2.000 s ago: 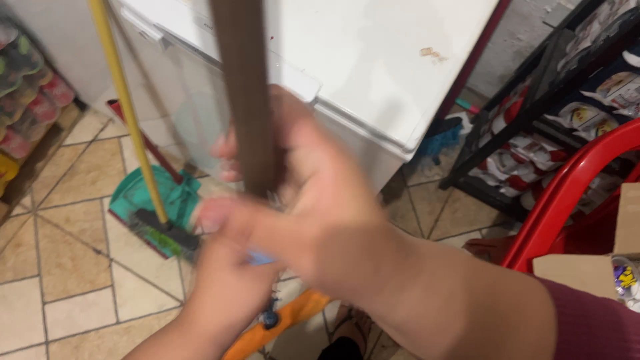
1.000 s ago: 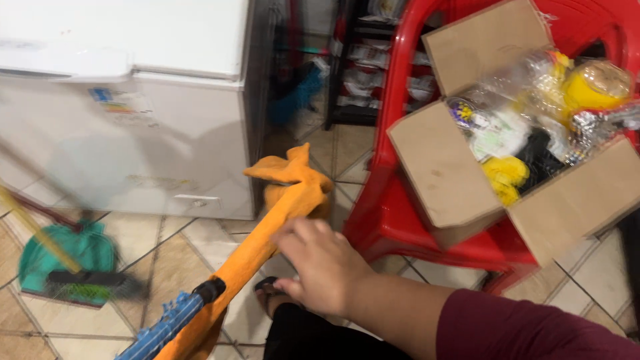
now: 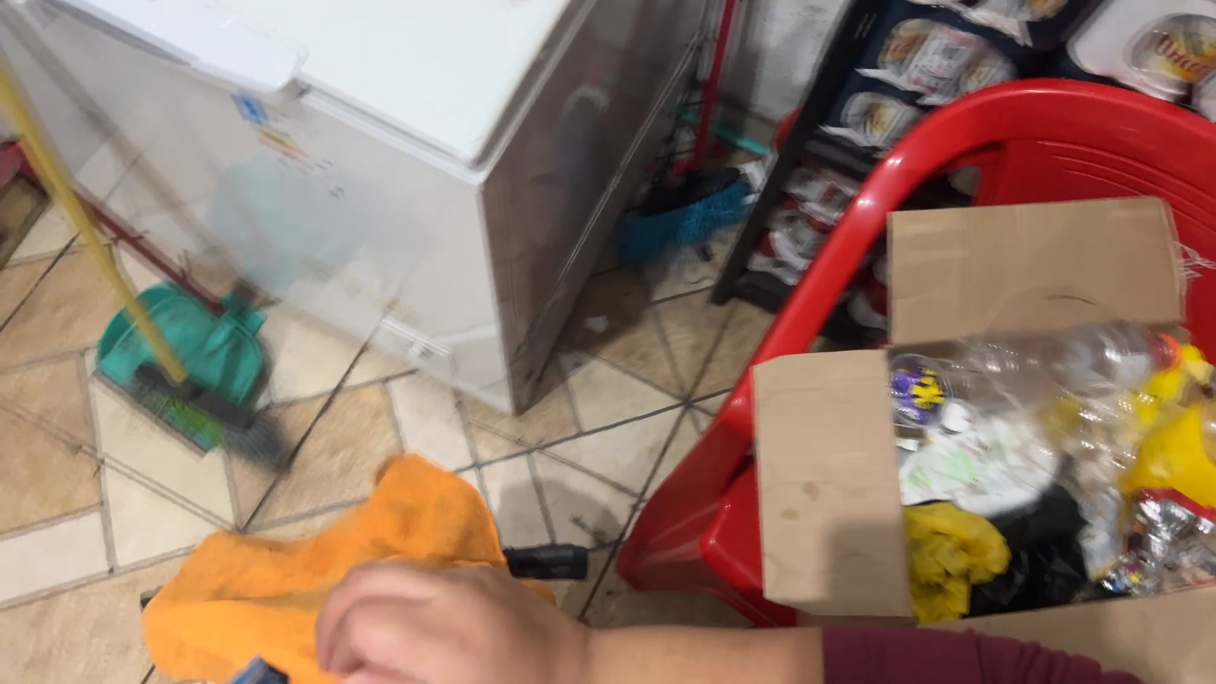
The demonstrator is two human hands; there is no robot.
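At the bottom centre, my right hand [image 3: 446, 617], in a maroon sleeve, is over an orange cloth [image 3: 332, 560]; its fingers are curled, and whether they grip the cloth cannot be told. The cloth drapes over a tool head, whose black end [image 3: 546, 561] sticks out on the right. Beside my fingers, at the bottom edge, a small piece of a blue handle [image 3: 258, 673] shows. My left hand is out of view.
A white chest freezer [image 3: 380, 218] stands ahead. To its left are a green dustpan [image 3: 195, 332] and a yellow-handled broom [image 3: 95, 237]. On the right, a red plastic chair [image 3: 836, 256] holds an open cardboard box [image 3: 826, 484] of plastic waste. Behind is a black rack [image 3: 807, 142].
The orange cloth, which hung lengthwise along the blue handle, is now spread across the tool head. My right hand is over it. My left hand, seen two seconds ago, has left the view.
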